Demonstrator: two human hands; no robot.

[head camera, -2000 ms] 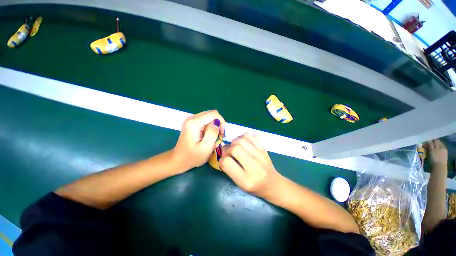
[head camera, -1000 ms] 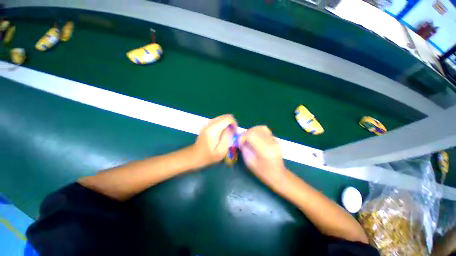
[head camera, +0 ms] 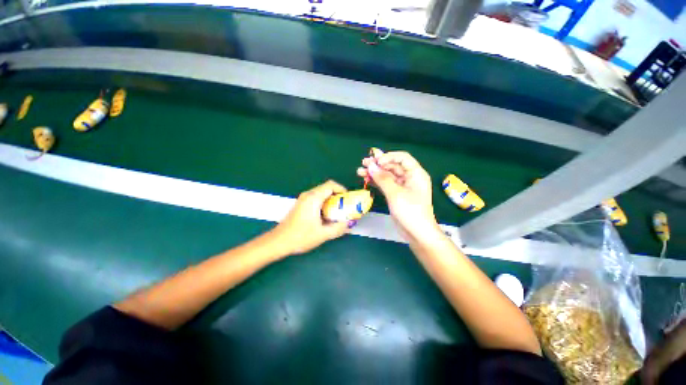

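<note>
My left hand (head camera: 310, 219) holds a yellow toy car shell (head camera: 347, 205) with blue and white markings, closed side up, over the white rail. My right hand (head camera: 402, 186) is just right of it and a little higher, over the green belt. Its fingertips pinch thin red lead wires (head camera: 367, 181) that run down to the shell. A small yellowish piece (head camera: 376, 153) shows at the top of these fingertips; I cannot tell what it is.
The green conveyor (head camera: 226, 135) carries several yellow units, one (head camera: 462, 193) just right of my right hand. A grey-white post (head camera: 556, 165) stands at right. Below it are a white round cap (head camera: 510, 288) and a clear bag of gold-coloured parts (head camera: 583, 323). Part of another person shows at lower right.
The shell was low between both hands; now my left hand holds it closed side up. My right hand has moved up and away, with wires in its fingers. The belt units have shifted in view.
</note>
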